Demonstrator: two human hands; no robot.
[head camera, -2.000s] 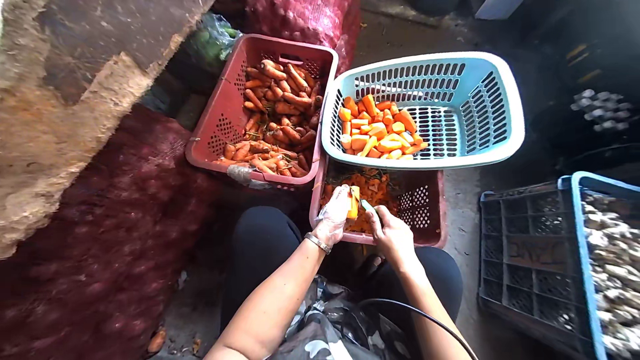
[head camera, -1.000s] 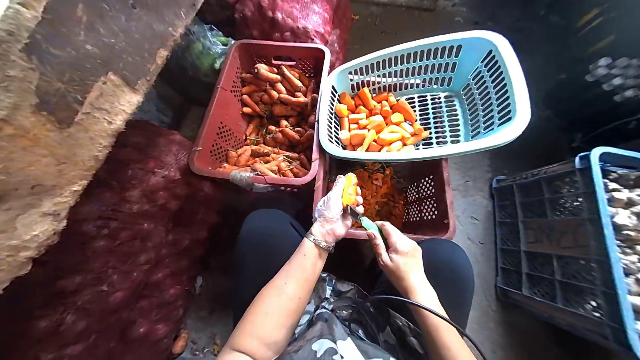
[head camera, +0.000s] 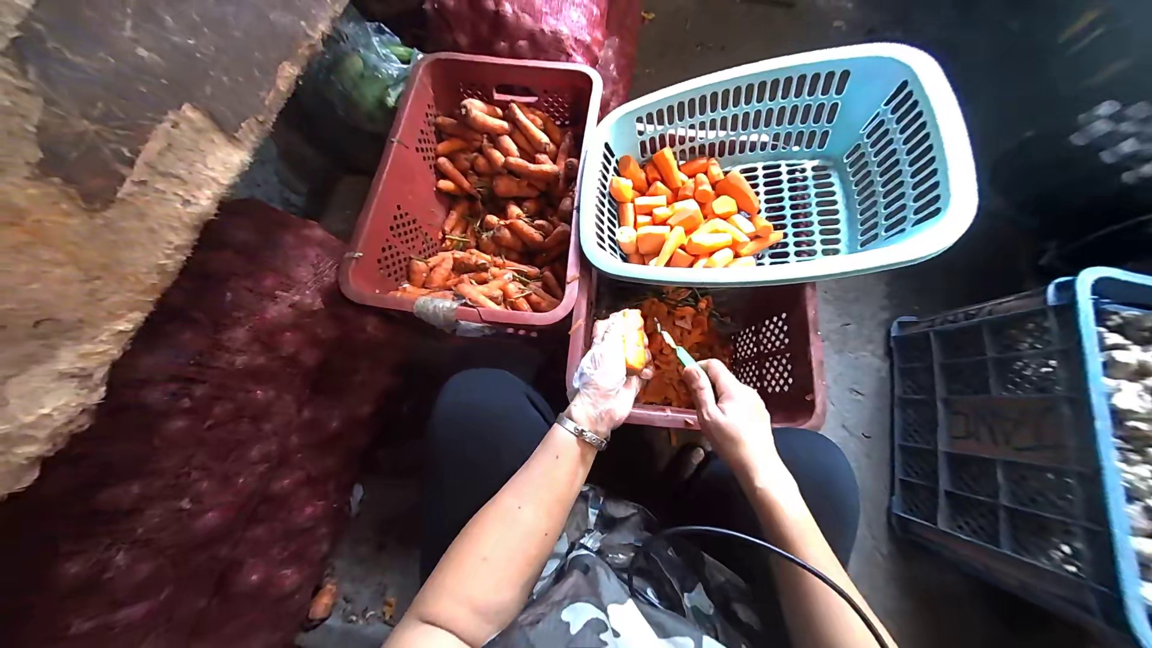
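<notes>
My left hand (head camera: 610, 367), in a thin clear plastic glove, is closed around a peeled carrot piece (head camera: 635, 342). Just to the right, my right hand (head camera: 727, 407) grips the green handle of a small peeling tool (head camera: 677, 349), its end slightly apart from the carrot. Below both hands lie orange peelings (head camera: 670, 382) in a dark red plastic crate (head camera: 815, 360). Peeled carrots (head camera: 688, 216) fill the left part of a light blue plastic basket (head camera: 956, 171), which rests over the crate's far side. Unpeeled carrots (head camera: 513, 184) lie in a red plastic crate (head camera: 382, 207) at the left.
Red mesh sacks (head camera: 207, 423) stand at the left and another mesh sack (head camera: 522, 27) behind the crates. A worn brown board (head camera: 108, 180) juts in at upper left. Green vegetables in a plastic bag (head camera: 364, 76) sit behind it. A blue-rimmed crate (head camera: 1093, 378) of pale produce stands at right.
The peeling tool has moved away from the carrot piece, up and to the right of it. Both hands keep their hold.
</notes>
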